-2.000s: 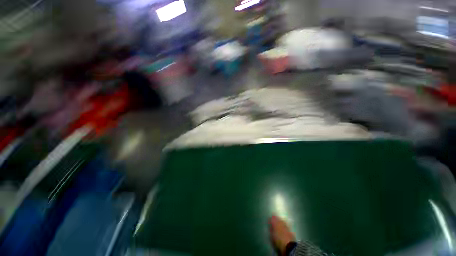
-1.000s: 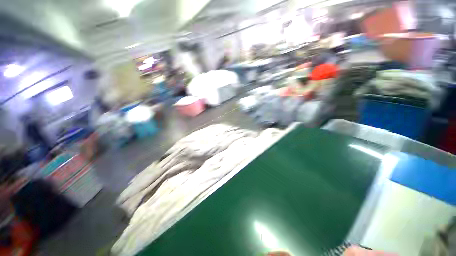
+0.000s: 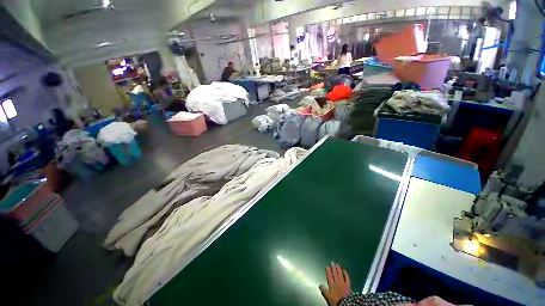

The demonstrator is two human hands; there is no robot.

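Observation:
My left hand (image 3: pixel 336 283) lies on the green side table (image 3: pixel 311 206) near the bottom edge, fingers apart, holding nothing. Its patterned sleeve runs right along the picture's edge. A pinkish patch at the bottom edge, right of the sleeve, is cut off; I cannot tell whether it is my right hand. A long heap of off-white fabric (image 3: pixel 206 206) lies along the table's far left side. The sewing machine (image 3: pixel 508 203) is at the right, its lamp lit over the needle area (image 3: pixel 472 246), on the white machine table (image 3: pixel 427 227).
A blue panel (image 3: pixel 447 172) adjoins the white table. Beyond are a blue bin with fabric (image 3: pixel 408 130), orange tubs (image 3: pixel 421 70), grey sacks (image 3: pixel 290 128), a pink bin (image 3: pixel 187 124), white fabric piles (image 3: pixel 216 98) and stacked crates (image 3: pixel 51 221) at left. People are far back.
The view has swung right and steadied, bringing the machine and white table into sight. My left hand, nearly out of the picture a second ago, shows again on the green table.

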